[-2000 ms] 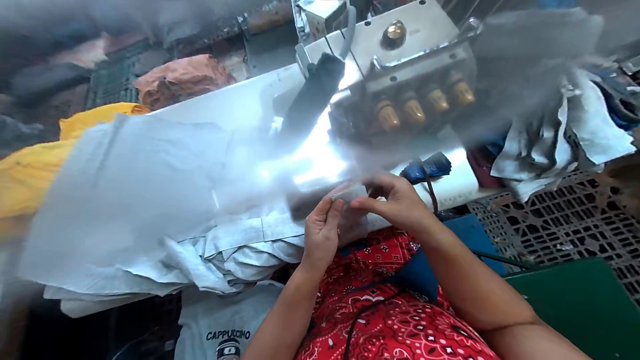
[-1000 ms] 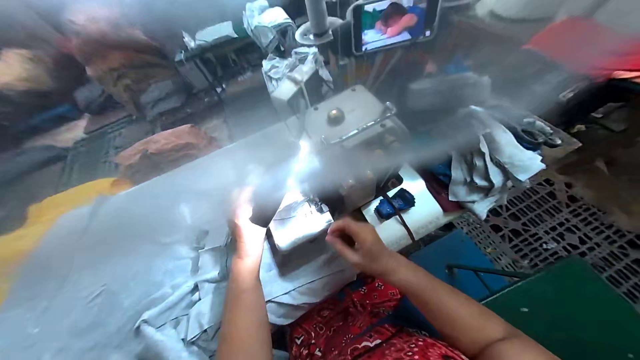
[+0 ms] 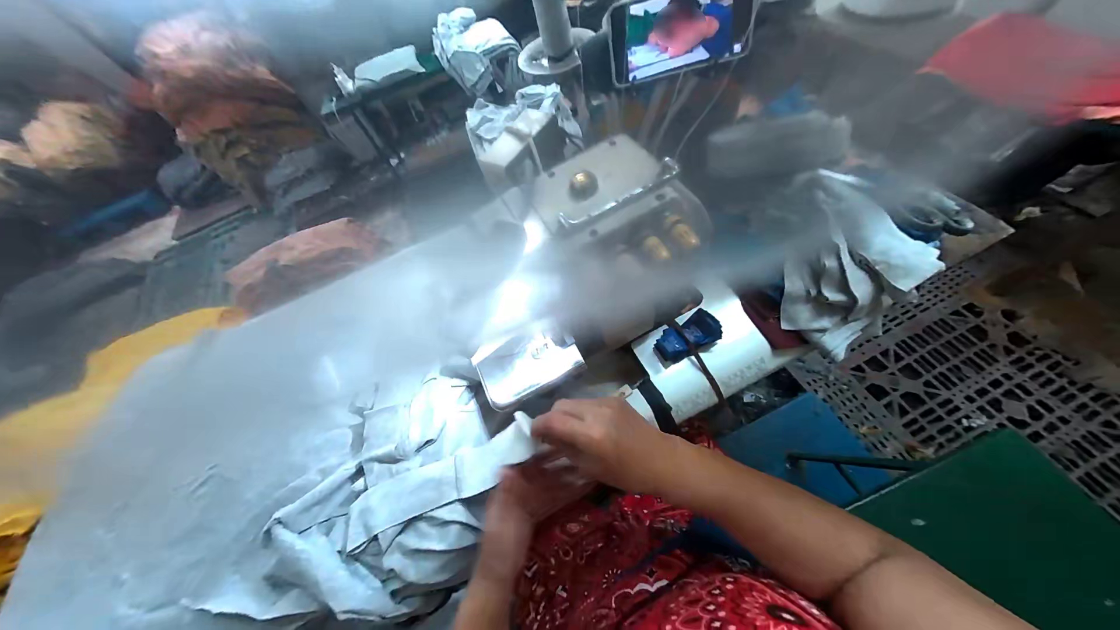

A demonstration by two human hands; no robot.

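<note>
My right hand (image 3: 604, 437) pinches the end of a light grey fabric strip (image 3: 437, 486) that belongs to a bunched garment on the table. Blurred just below it, my left hand (image 3: 529, 499) is at the same cloth end; its grip is hard to make out. Both hands are near the front edge, above the red patterned cloth on my lap (image 3: 604, 560). Behind them stands an overlock-type sewing machine (image 3: 604, 201) with a shiny metal plate (image 3: 528, 366) at its front left. Haze hides the needle area.
A blue object (image 3: 689, 336) lies on the machine's white bed. More grey cloth (image 3: 840, 280) hangs at the right, above a black plastic grate (image 3: 989, 350). A green board (image 3: 1006, 534) is at lower right, yellow cloth (image 3: 114, 367) at left, and a phone (image 3: 681, 35) above the machine.
My left hand has moved from beside the metal plate down to my right hand, and the strip's end has come to the hands. The view has shifted since the oldest frame.
</note>
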